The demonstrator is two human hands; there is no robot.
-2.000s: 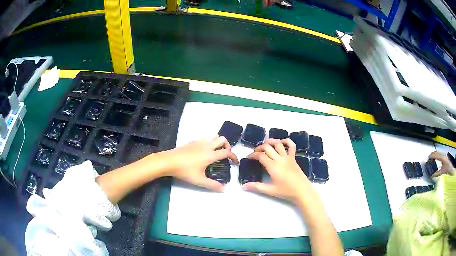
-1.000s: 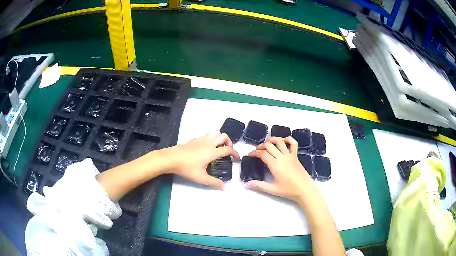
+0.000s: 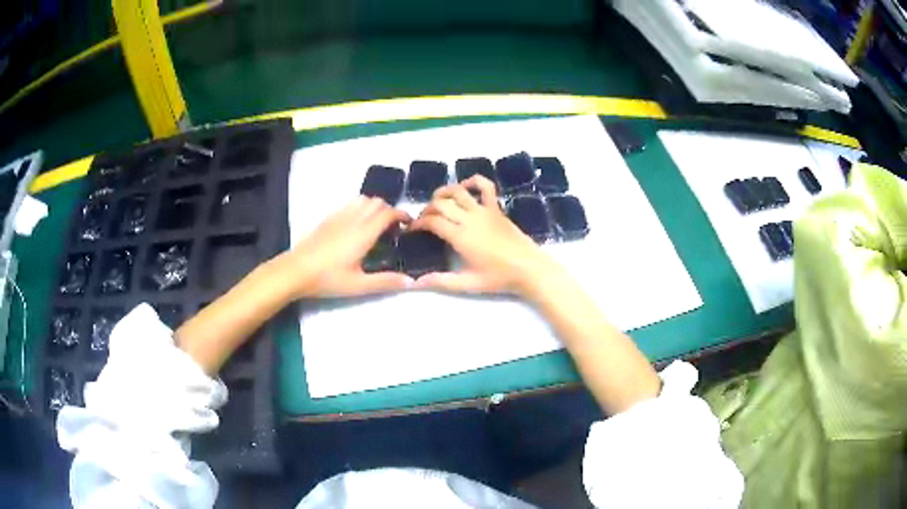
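Observation:
Several black rounded-square watch heads stand in two rows on the white foam sheet [image 3: 448, 333]. My left hand [image 3: 343, 249] is around a watch head [image 3: 381, 256] at the left end of the near row. My right hand [image 3: 477, 239] is around the watch head [image 3: 423, 253] beside it. The fingertips of both hands nearly meet between the two watches, and the fingers partly cover them. The far row holds several dark watch heads [image 3: 428, 180]. Two more near-row watches [image 3: 567, 215] sit right of my right hand.
A black foam tray [image 3: 199, 227] with film-wrapped items in some pockets lies at left, partly under my left arm. A yellow post [image 3: 149, 70] rises behind it. White foam stacks [image 3: 736, 60] stand at far right. A person in a yellow-green smock [image 3: 845, 298] is at right, beside more watches.
The camera view has shifted, so the bench sits higher and further left. My hands and the two held watches have come closer together. The coworker's sleeve has moved further into view.

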